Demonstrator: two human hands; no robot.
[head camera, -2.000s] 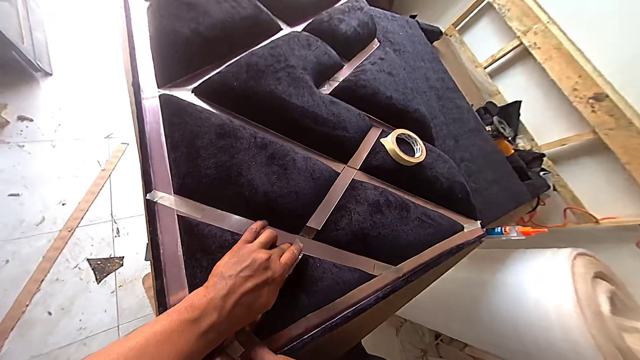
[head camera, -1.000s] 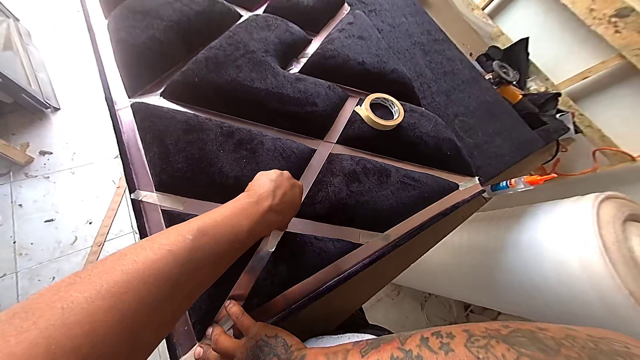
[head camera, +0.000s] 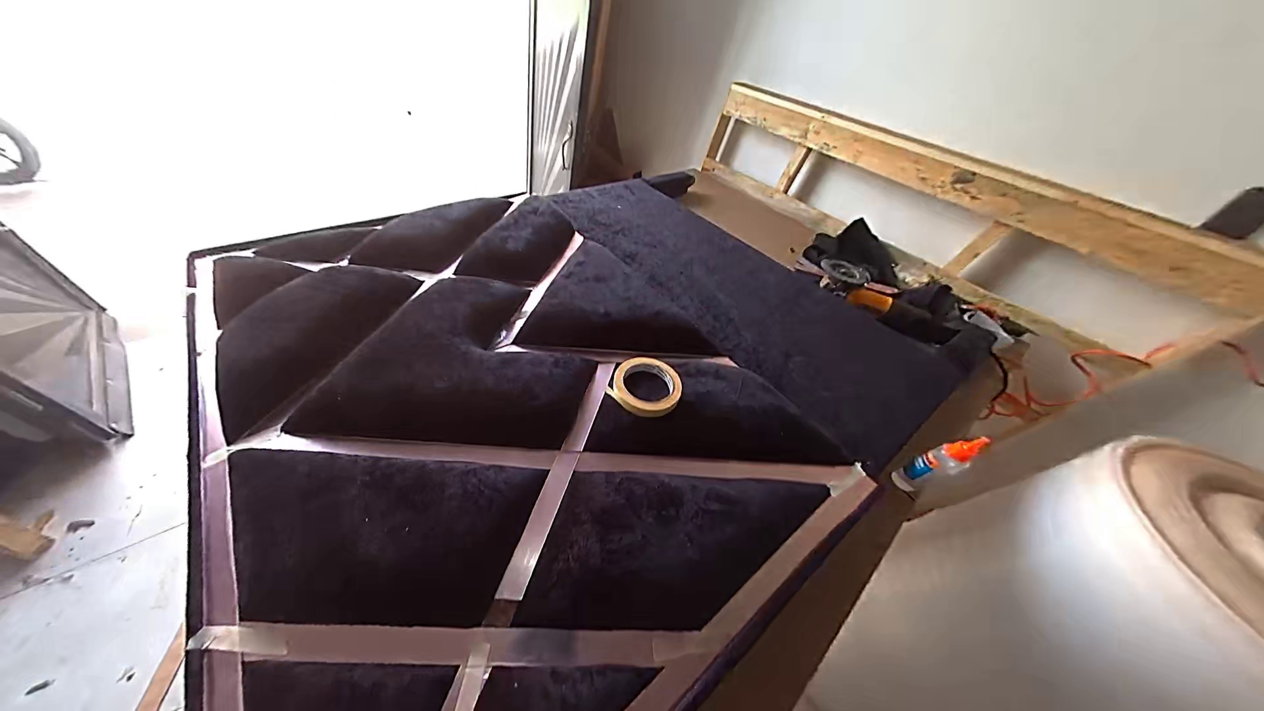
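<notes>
Neither of my hands shows in the head view now. A padded panel in dark velvet-like fabric (head camera: 385, 533) fills the middle, divided into raised angular sections. Shiny strips (head camera: 533, 538) run along the grooves and edges between the sections and cross one another. A roll of masking tape (head camera: 647, 387) lies flat on a padded section right of centre. At the panel's right corner lies a glue bottle (head camera: 936, 462) with an orange cap. Smooth dark fabric (head camera: 780, 316) covers the far right part.
A wooden frame (head camera: 889, 163) leans on the wall. By it lie an angle grinder (head camera: 859, 286), dark cloth and an orange cord (head camera: 1086, 375). A large pale roll of material (head camera: 997, 583) stands out at lower right. A metal object (head camera: 64, 336) is at left.
Both hands have left the view; one second ago they were at the strips on the lower part of the panel. The view has tilted up towards the far wall and doorway.
</notes>
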